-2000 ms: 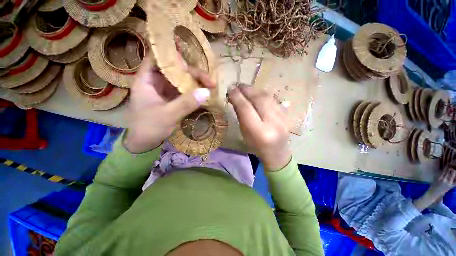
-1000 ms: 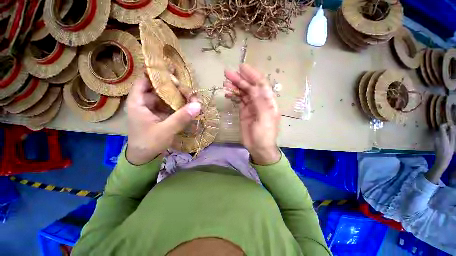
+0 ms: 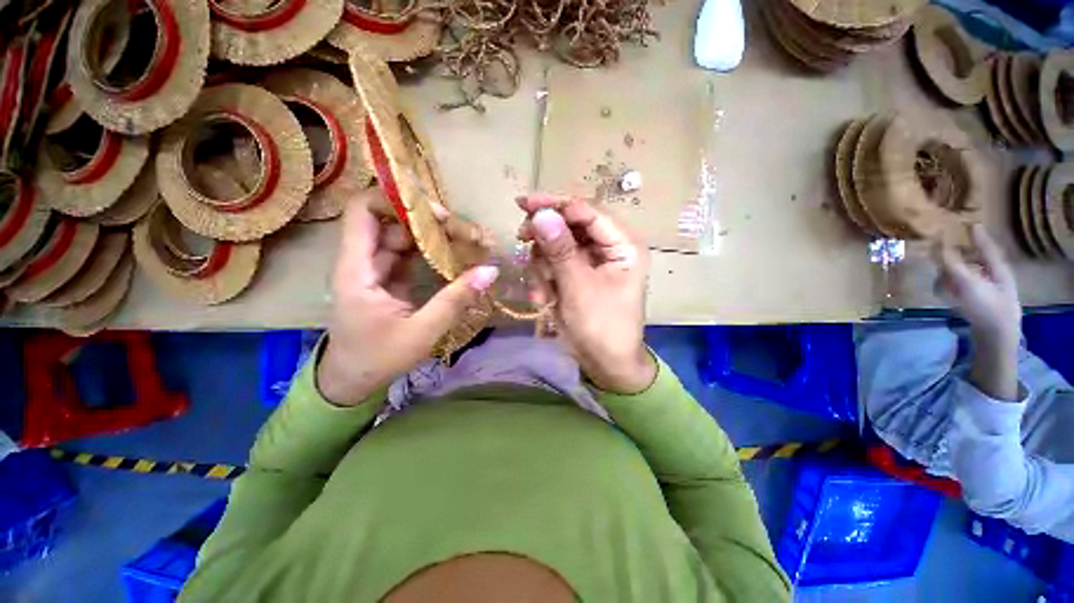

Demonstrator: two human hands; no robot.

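Note:
My left hand holds a woven ring tilted nearly on edge, with its red band showing on the left side. A second woven ring, mostly hidden, is below it near my lap. My right hand is just right of the ring, with thumb and fingertips pinched on a twisted cord. The cord runs left toward the ring and my left fingers. Where its left end sits is hidden.
Red-collared rings are piled at left. A cord heap and a glue bottle are at the back. A work board bears a small white piece. At right, another person's hand touches stacked rings.
The view has shifted. The held ring has turned more on edge, showing its red band. My right hand has closed from spread fingers to a pinch. The other person's hand has moved onto the stacked rings.

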